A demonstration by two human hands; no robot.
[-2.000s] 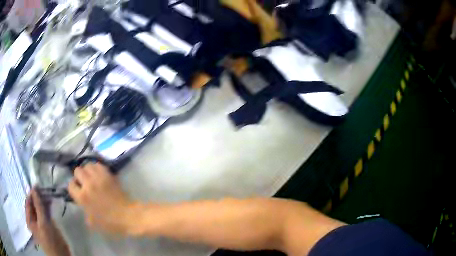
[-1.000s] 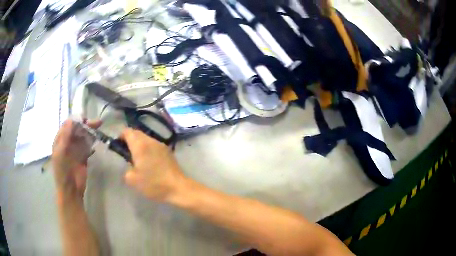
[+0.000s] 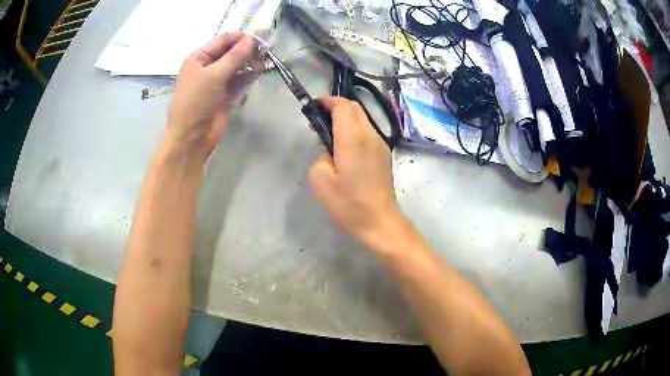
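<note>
My right hand (image 3: 352,165) is closed around the black handles of the needle-nose pliers (image 3: 300,89), whose grey jaws point up and left to my left fingertips. My left hand (image 3: 209,84) pinches a tiny pale piece (image 3: 257,41) at the plier tips; its exact shape is too small to tell. A clear crinkled plastic bag (image 3: 239,94) shows beside the left fingers, partly hidden by them. Whether the jaws are closed on the piece is unclear.
Fabric shears (image 3: 380,110) lie just beyond my right hand. White paper sheets (image 3: 150,40) lie at the upper left. Black cord (image 3: 470,94), a tape roll (image 3: 523,163) and navy and white fabric (image 3: 602,264) lie to the right. Pale trimmings dot the tabletop (image 3: 294,279) near its front edge.
The view has swung left, so the table items sit further right. My left hand has come fully into view, and both hands remain together at the plier tips.
</note>
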